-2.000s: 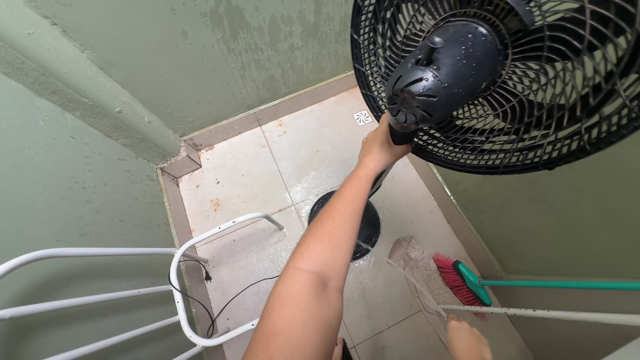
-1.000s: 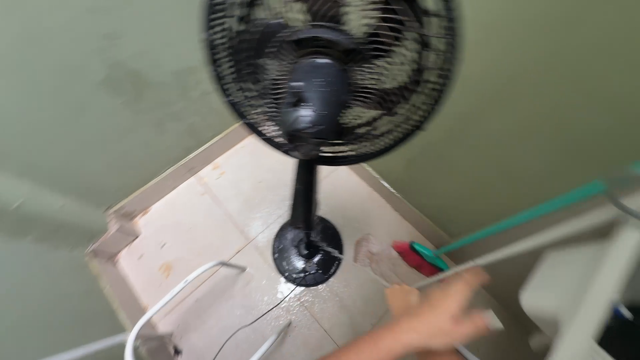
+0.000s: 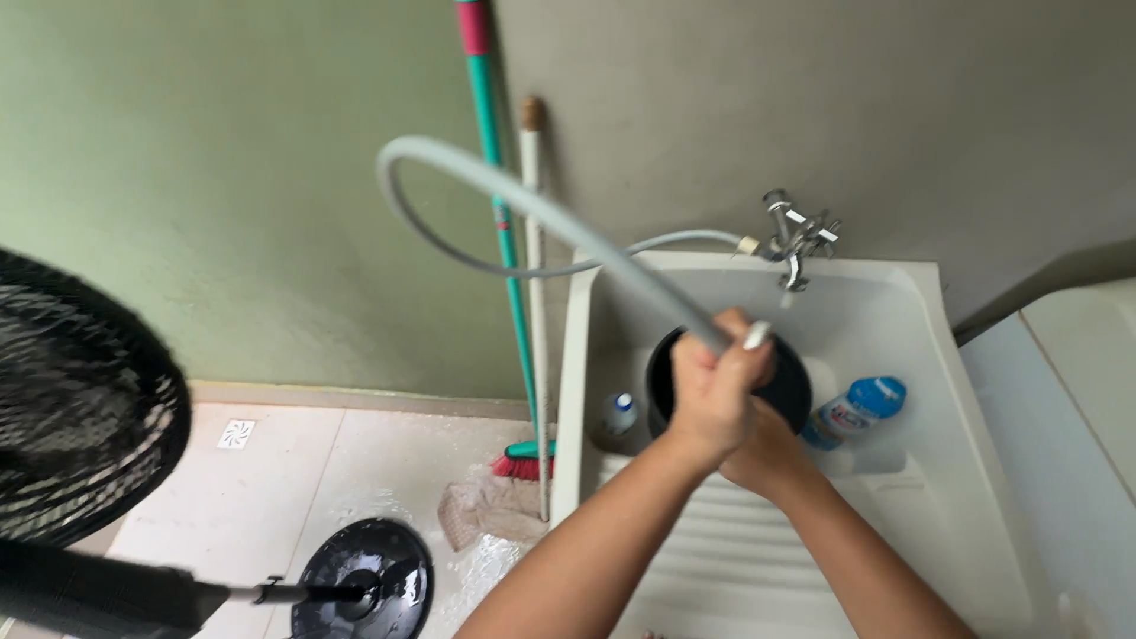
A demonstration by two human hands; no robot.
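A grey hose (image 3: 568,222) loops through the air from the metal tap (image 3: 794,240) on the wall to my two hands. My left hand (image 3: 714,390) is closed around its end part. Close against it, my right hand (image 3: 759,444) is partly hidden behind the left wrist, so its exact grip does not show. Both are above a black bucket (image 3: 794,382) in the white laundry sink (image 3: 967,426). A blue bottle (image 3: 856,410) leans right of the bucket, and a bottle with a blue cap (image 3: 623,413) is on its left.
At the left, a black pedestal fan (image 3: 80,399) has its round base (image 3: 364,577) on wet tiles. A green-handled broom (image 3: 488,115) and a white pole (image 3: 532,231) lean on the wall, with a cloth (image 3: 493,510) at the pole's foot. A floor drain (image 3: 236,434) lies near the wall.
The view has swung right to the sink. My left hand, on the fan two seconds ago, is now on the hose. Both hands are together over the bucket.
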